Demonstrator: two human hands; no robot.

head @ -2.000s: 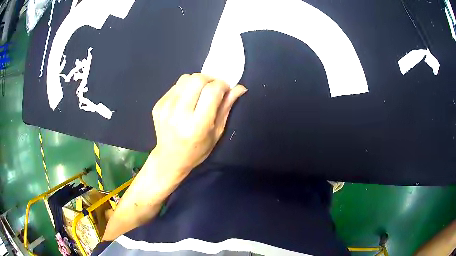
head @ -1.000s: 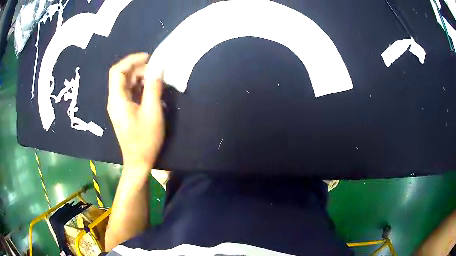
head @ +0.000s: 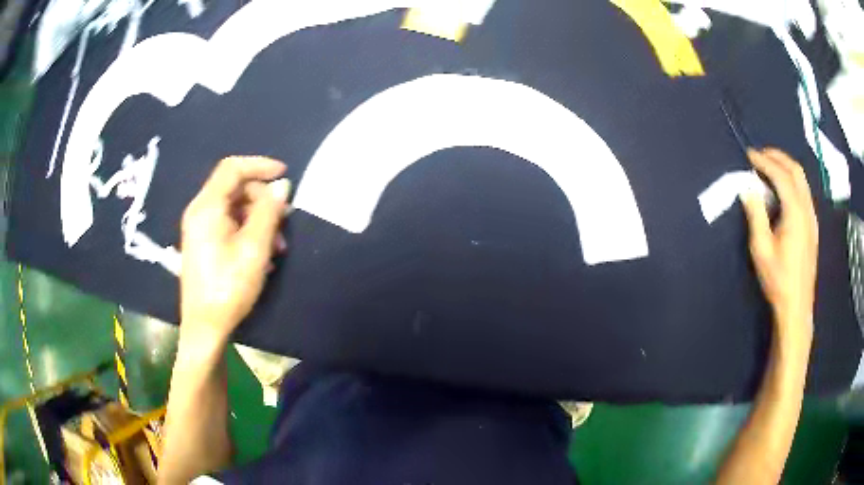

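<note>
A white curved cut piece (head: 471, 111) lies flat as an arch on the dark cloth, its two square ends towards me. My left hand (head: 227, 237) is just left of its left end, with fingers curled and a small gap to the piece. A pale spot shows at the thumb tip; I cannot tell if it is more than the nail. My right hand (head: 783, 223) is at a small white scrap (head: 722, 195) on the right, thumb against it. The hand hides part of the scrap, so a grip cannot be told.
Overlapping white pieces (head: 123, 68) run along the far left. A tangled white strip (head: 138, 204) lies beside my left hand. Yellow pieces (head: 663, 36) and white material are at the far side. A yellow-framed cart (head: 104, 431) stands on the green floor at lower left.
My left hand has let go of the arch's left end and sits beside it. The arch now lies flat. My right hand has come in from the lower right edge to the scrap. The view has shifted.
</note>
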